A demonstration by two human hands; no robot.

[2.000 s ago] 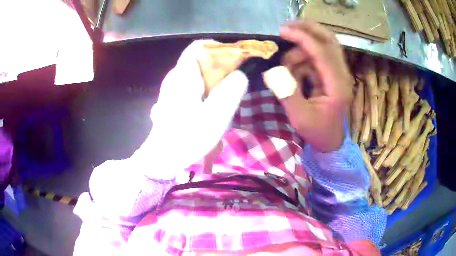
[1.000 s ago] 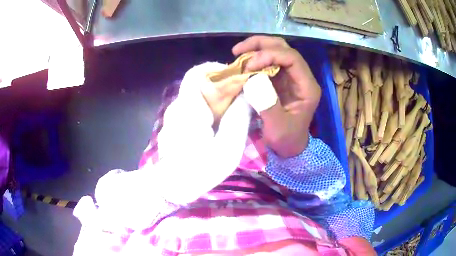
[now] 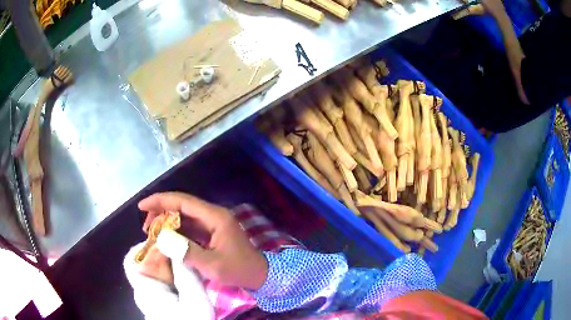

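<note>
My left hand (image 3: 172, 290), in an overexposed white glove, is at the bottom edge and partly cut off. It grips a tan figure leg (image 3: 152, 249); only the foot end shows above the glove. My bare right hand (image 3: 216, 240), with a white wrap on the thumb, closes on the foot end, fingers behind and thumb in front. No stick is visible in it. The rest of the leg is hidden by the glove.
A metal table (image 3: 94, 181) holds a cardboard pad (image 3: 150, 78) with two small white caps and thin sticks, a white bottle (image 3: 103, 28), a black strap (image 3: 305, 58) and a separate leg (image 3: 34, 162). A blue crate (image 3: 300, 187) heaped with legs stands right. Other people's arms show above.
The view has swung right and up, showing more table and crate. My hands now appear lower left. My right hand, apart from the foot two seconds ago, has closed onto it.
</note>
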